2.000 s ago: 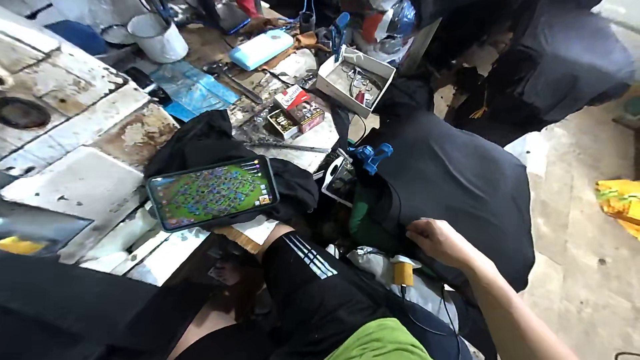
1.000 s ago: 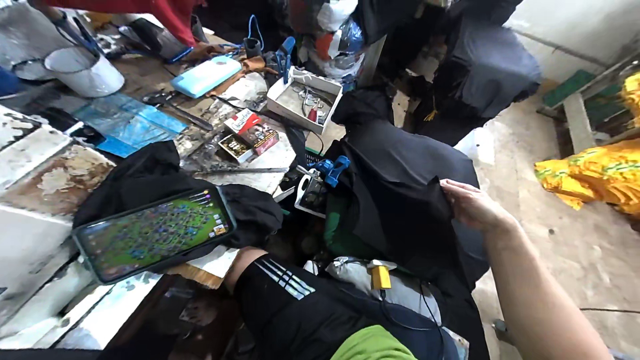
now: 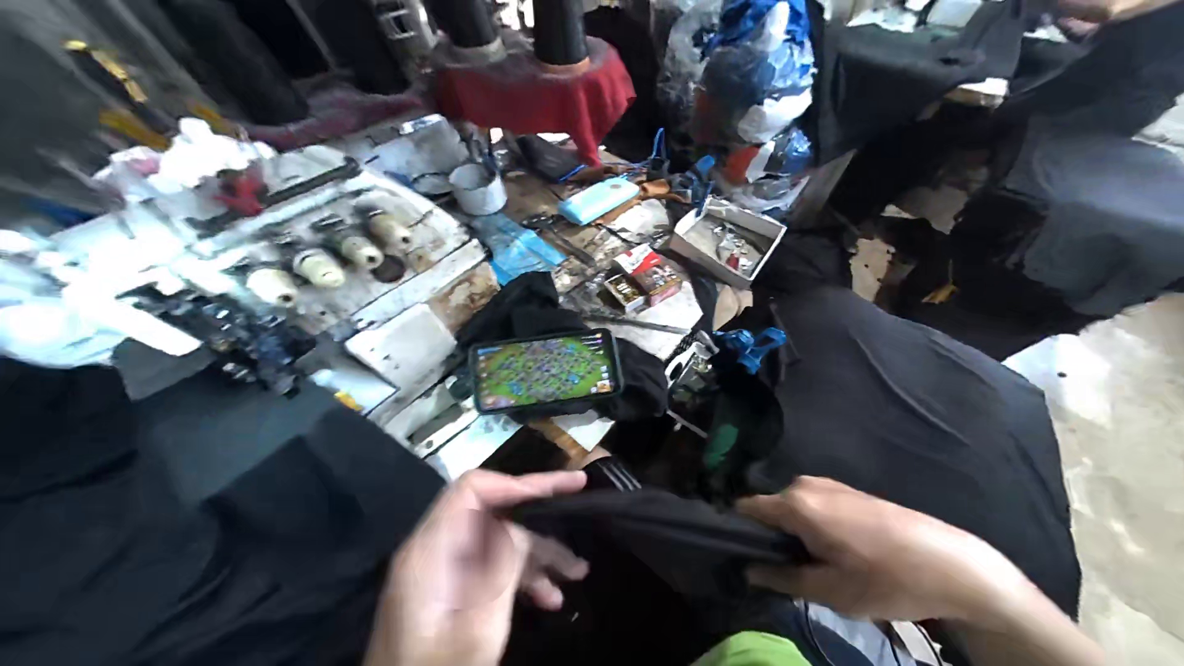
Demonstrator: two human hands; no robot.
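Observation:
Black fabric (image 3: 647, 523) stretches between my two hands above my lap. My right hand (image 3: 860, 550) grips its right end, fingers closed on it. At the fabric's left end is my left hand (image 3: 472, 555), blurred, thumb over the cloth and fingers spread below; whether it grips is unclear. Beyond them a smartphone (image 3: 548, 370) showing a game lies on a dark cloth. A large black cloth (image 3: 906, 398) drapes at the right, and more dark cloth (image 3: 277, 527) lies at the left.
A serger-type sewing machine (image 3: 342, 259) with thread cones stands at the left. On the worktable are a white box with small metal parts (image 3: 726, 242), small cartons (image 3: 645, 277), a light-blue case (image 3: 599, 200) and a white cup (image 3: 478, 189). Blue thread snips (image 3: 751, 348) stand near the cloth.
My right hand has moved from the draped black cloth at the right to my lap, with fabric in it. My left hand has come into view. The view has swung left.

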